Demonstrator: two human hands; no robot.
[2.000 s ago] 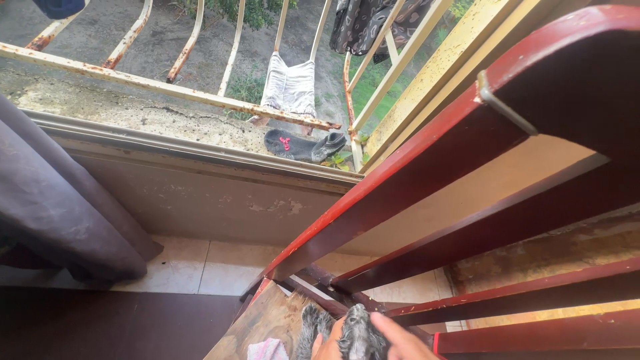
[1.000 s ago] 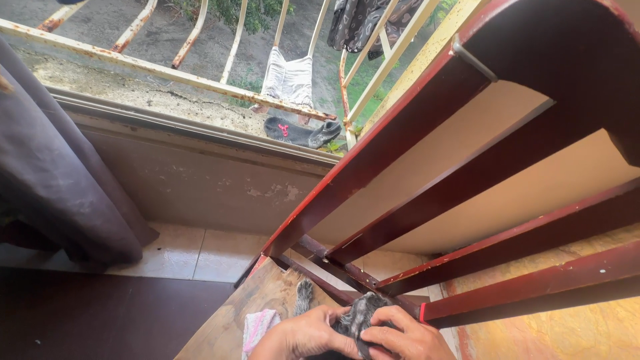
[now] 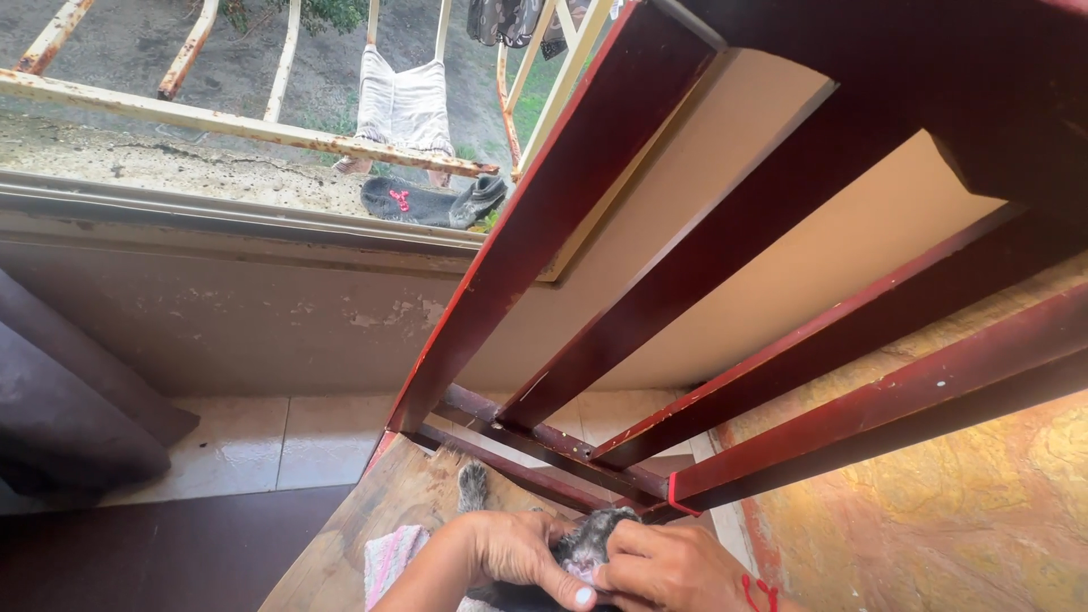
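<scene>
A small grey-furred animal lies on the wooden seat of a chair, at the bottom of the view; much of its body is hidden. My left hand holds it from the left, thumb beside a pinkish patch that looks like the inside of an ear. From the right, my right hand pinches the fur by that same patch. One grey paw stretches up over the seat. Beside my left wrist lies a pink and white cloth.
The dark red slatted chair back rises at the right. A grey curtain hangs at the left. Beyond the window sill are a rusty metal railing, a dark sock and a hanging white cloth.
Two seconds ago both hands were lower in view, around the animal's head. Since one second ago they still hold it, and the pinkish patch now shows between them.
</scene>
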